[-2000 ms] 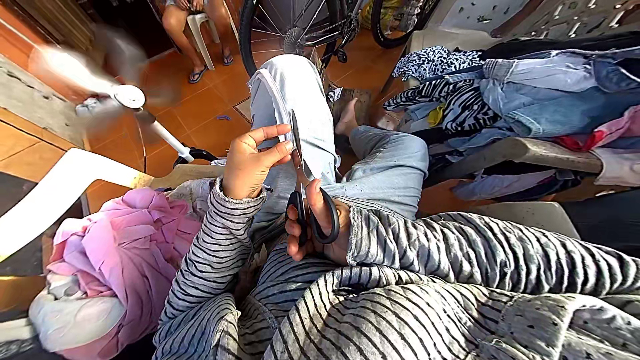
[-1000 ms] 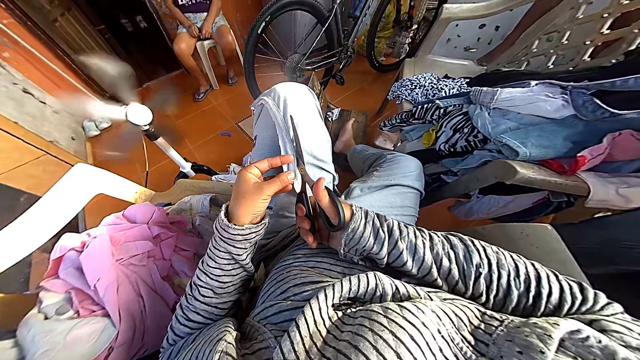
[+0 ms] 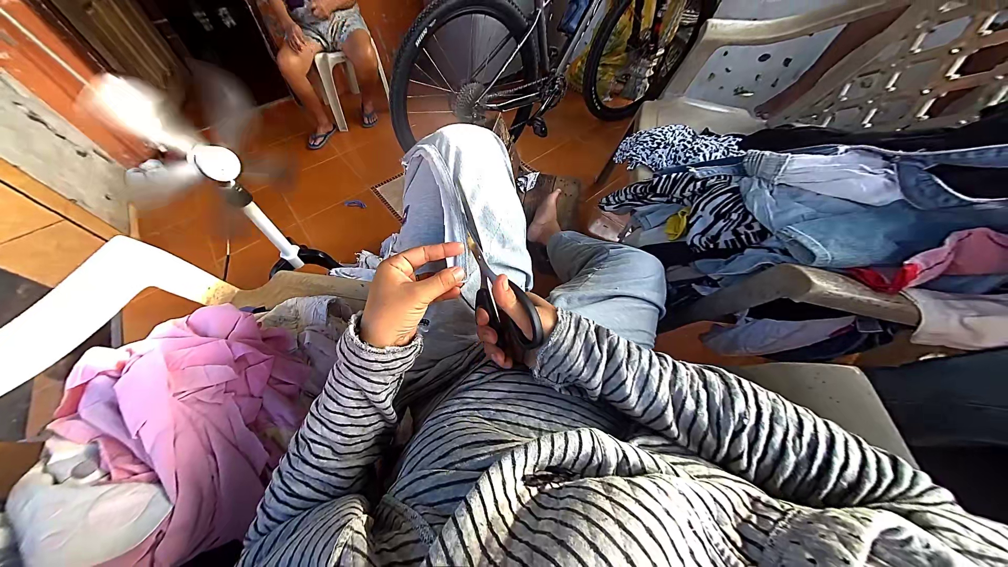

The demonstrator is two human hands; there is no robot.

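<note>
My right hand [image 3: 516, 319] is closed around the black handles of a pair of scissors [image 3: 486, 272], whose long metal blades point up and away over my raised knee. Just left of the blades, my left hand [image 3: 413, 291] has its thumb and index finger held close together near the metal. Whether something thin is pinched between those fingertips cannot be made out. Beneath both hands are my light blue jeans [image 3: 492, 189], with one knee raised.
Pink cloth [image 3: 197, 386] lies heaped at my left, beside a white chair arm [image 3: 118, 291]. A standing fan [image 3: 216, 165] spins beyond it. Jeans and other clothes [image 3: 835, 213] cover a chair at my right. Ahead are a bicycle [image 3: 472, 87] and a seated person [image 3: 323, 47].
The scissor blades looked more spread two seconds ago and now lie closer together. My left hand stays beside them. The view has shifted slightly, showing more of the seated person.
</note>
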